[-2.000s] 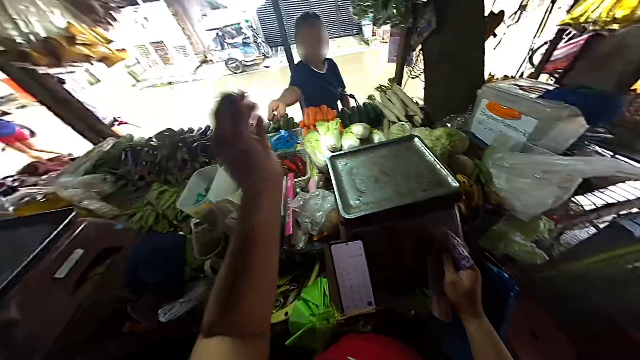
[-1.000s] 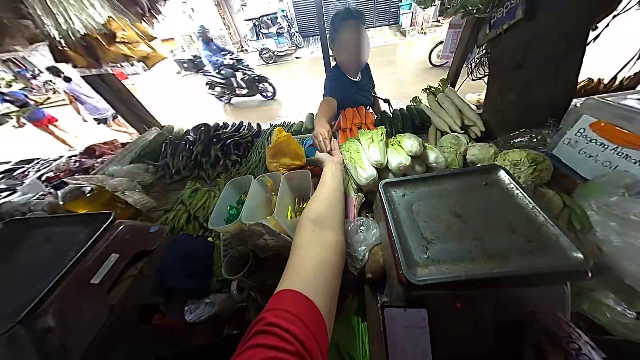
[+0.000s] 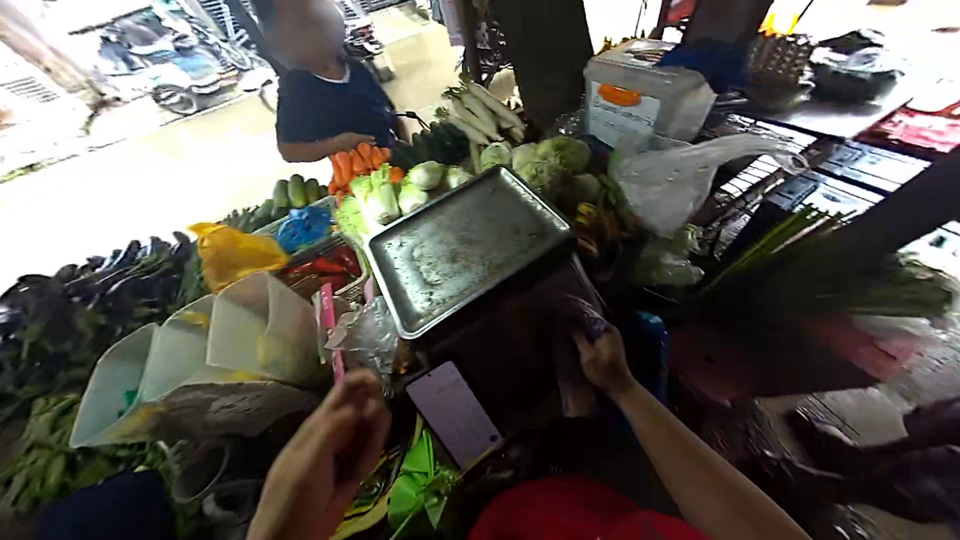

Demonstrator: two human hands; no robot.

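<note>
My left hand (image 3: 349,427) is raised low in the view with its fingers curled, just left of a phone (image 3: 455,415) that lies face up below a metal tray (image 3: 469,251). Whether anything is inside those fingers is hidden. To the right of the tray, my right hand (image 3: 600,352) holds a dark, purplish patterned item (image 3: 586,319), too blurred to name. A crumpled clear plastic bag (image 3: 373,337) lies between my left hand and the tray.
White plastic bins (image 3: 262,330) stand at left, beside a yellow plastic bag (image 3: 232,255). Orange carrots (image 3: 352,166), Chinese cabbages (image 3: 379,196) and white radishes (image 3: 480,112) lie beyond the tray. A person (image 3: 330,112) stands across the stall. A plastic container (image 3: 645,94) is at back right.
My left arm, stretched out toward the person's hand a second ago, is drawn back near the phone. My right hand, out of view then, shows again. The view has turned right.
</note>
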